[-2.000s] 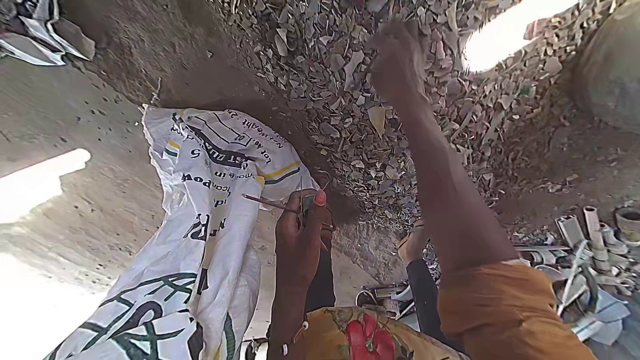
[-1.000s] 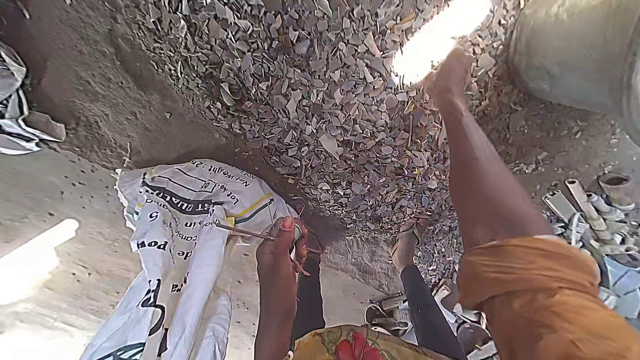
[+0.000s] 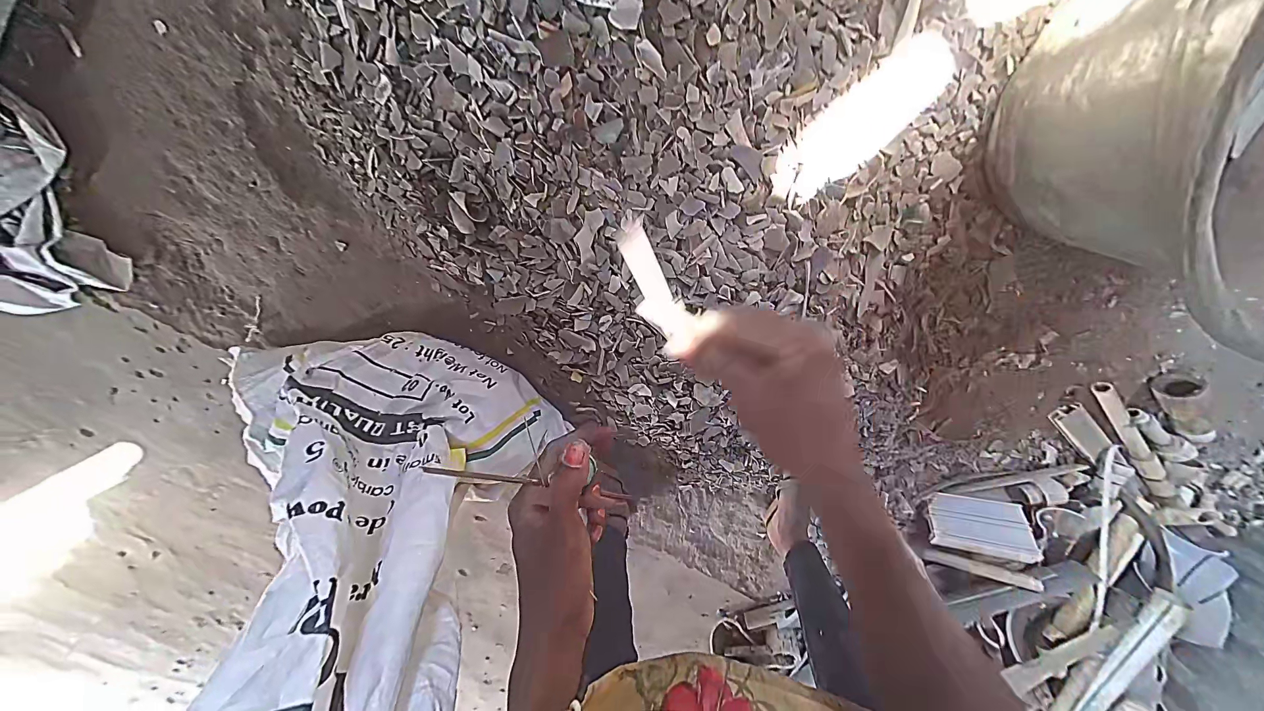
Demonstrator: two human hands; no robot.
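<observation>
My left hand [image 3: 563,494] is closed round a thin stick or rod [image 3: 474,476] that points left, with something small and greenish beside the thumb. Just left of it lies a printed white woven sack [image 3: 365,474], crumpled on the ground. My right hand [image 3: 765,360], blurred, is over the lower part of a wide heap of small broken flakes [image 3: 592,148], with its fingers together on a pale flat piece [image 3: 649,272] that shines in the sunlight. What the flakes are made of cannot be told.
A large rounded container [image 3: 1086,148] lies at the upper right. Below it is a pile of pipe pieces and plastic scrap [image 3: 1076,553]. Another crumpled sack [image 3: 35,217] is at the left edge. My feet are by the heap's near edge.
My right hand has come back from the far part of the heap towards me and now has a pale piece in its fingers. My left hand still has the thin stick.
</observation>
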